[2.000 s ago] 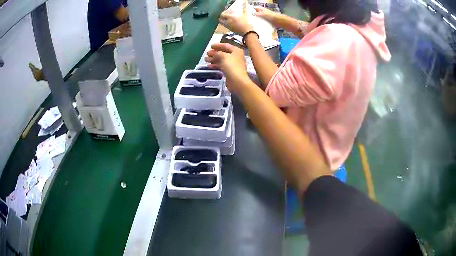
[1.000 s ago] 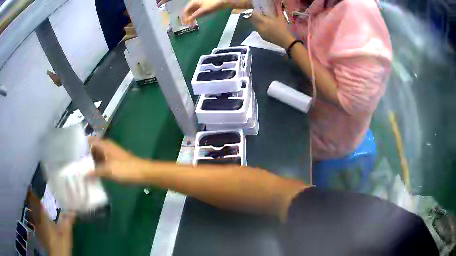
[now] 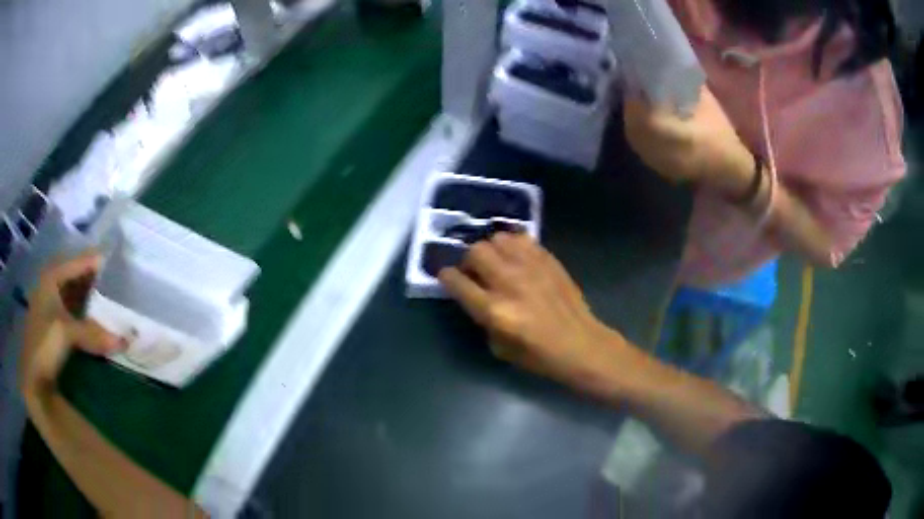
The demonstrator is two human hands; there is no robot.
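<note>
My left hand holds the white retail box at its far-left end, over the green belt. The box lies tilted, its open side showing an empty inside and its printed picture low on the front. My right hand is over the inner tray on the dark bench, fingers on its near edge and middle. The tray holds black parts in its compartments. Whether the fingers grip the tray is partly hidden by the hand.
Stacked trays stand beyond on the bench, by the upright post. The belt side rail runs between belt and bench. White papers lie on the far ledge. A person in pink is at right, arms near the stack.
The view has swung and moved closer. My right hand has left the retail box and come to the tray. My left hand now holds the box, which is turned with its opening showing.
</note>
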